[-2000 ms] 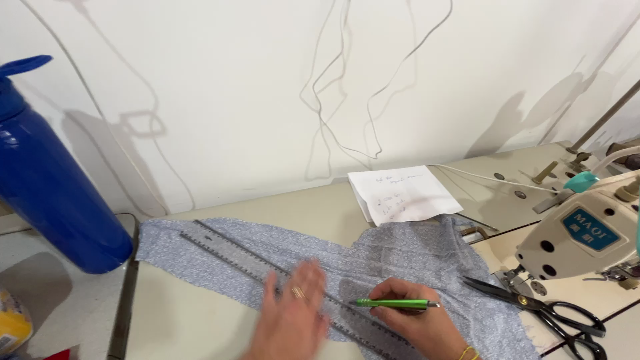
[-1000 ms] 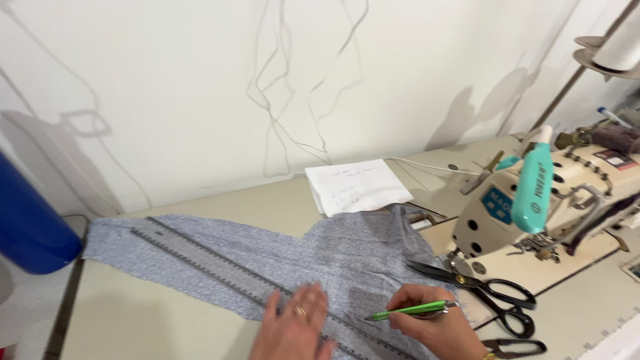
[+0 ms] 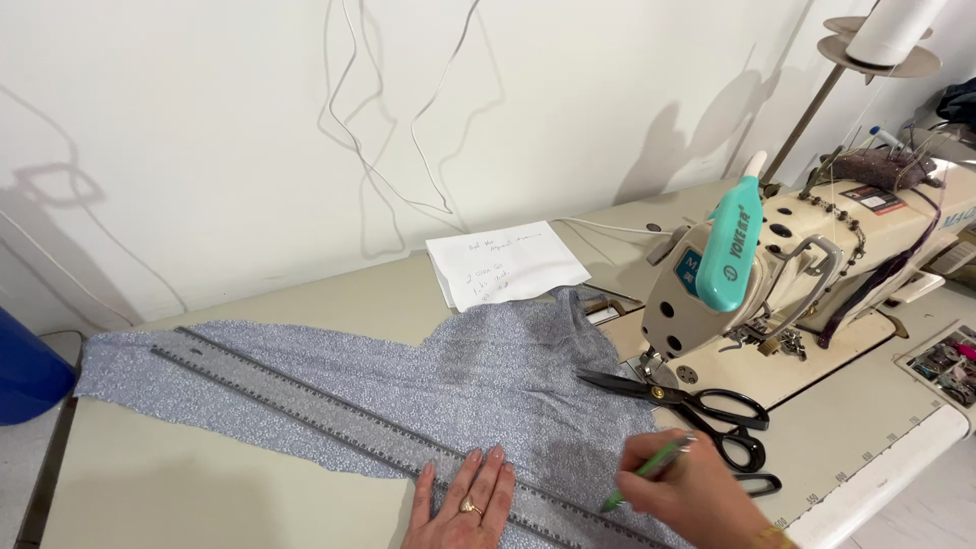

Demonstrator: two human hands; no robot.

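Blue-grey patterned fabric (image 3: 488,358) lies spread on the sewing table, and a clear ruler (image 3: 305,408) with dark edges crosses it diagonally. My left hand (image 3: 461,503), with a ring on one finger, lies flat on the ruler with its fingers apart, pressing on it. In my right hand (image 3: 679,480) is a green pen (image 3: 648,469), its tip at the ruler's upper edge on the fabric. Black-handled scissors (image 3: 686,400) lie just beyond the right hand, their blades over the fabric's right side. Another black handle (image 3: 759,483) shows below them, partly hidden.
An industrial sewing machine (image 3: 686,313) with a teal lamp (image 3: 733,244) stands at right. Behind the fabric lies a white paper (image 3: 507,263) bearing handwriting. A blue bottle (image 3: 27,374) is at the left edge. Thread cones stand at upper right; cables hang along the wall.
My right hand has moved the pen along the ruler, down and to the right. My left hand stays on the ruler. The view has shifted right, showing more of the machine.
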